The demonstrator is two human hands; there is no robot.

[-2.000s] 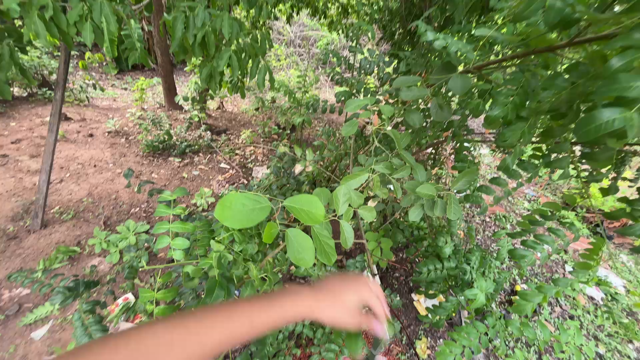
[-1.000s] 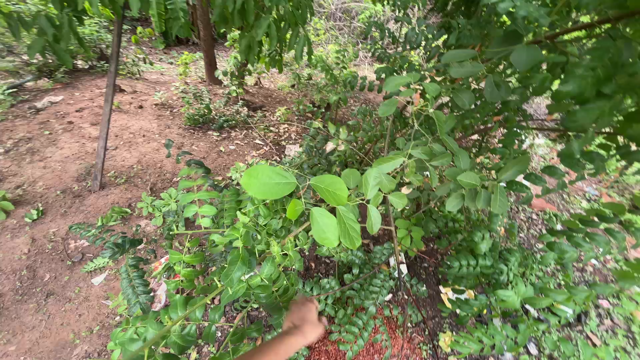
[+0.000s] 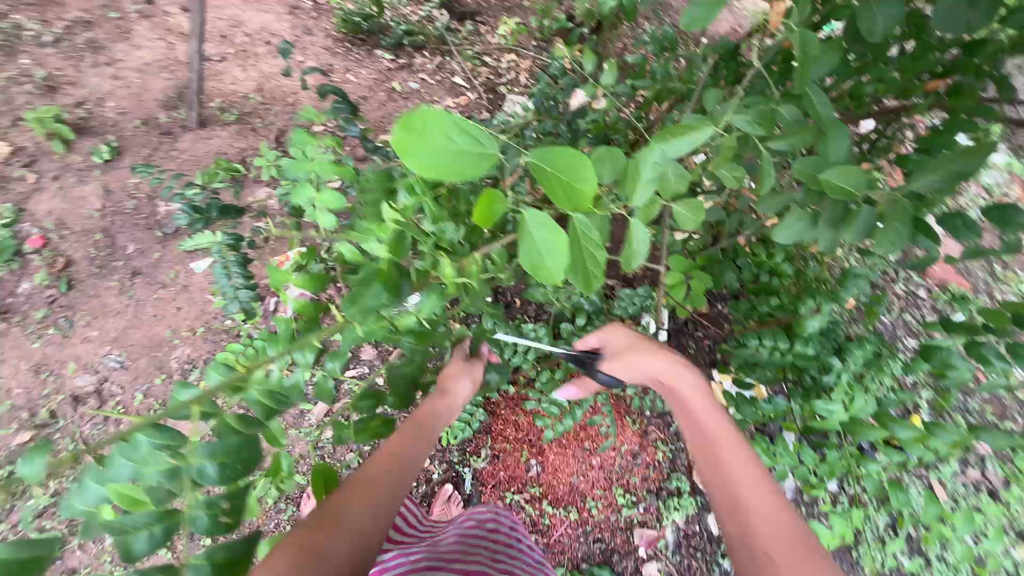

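In the middle of the view my right hand [image 3: 628, 360] grips the black handles of a pair of scissors [image 3: 582, 360], whose blades point left. Just left of the blade tips, my left hand [image 3: 464, 372] is closed on a leafy green stem [image 3: 472, 334], partly hidden by leaves. The blades look nearly together, and a small gap shows between their tips and the fingers. Broad light-green leaves [image 3: 544, 244] hang on a branch above both hands. A long leafy branch [image 3: 272, 360] runs from the lower left toward my left hand.
Reddish-brown shredded matter [image 3: 568, 456] lies on the ground below the hands. A wooden post [image 3: 194, 64] stands at the upper left on bare soil. Dense foliage [image 3: 848, 184] fills the right side. My foot [image 3: 446, 502] shows at the bottom.
My right hand with the scissors has come into view since one second ago. My left hand now holds a stem near the blades. The view has tilted down.
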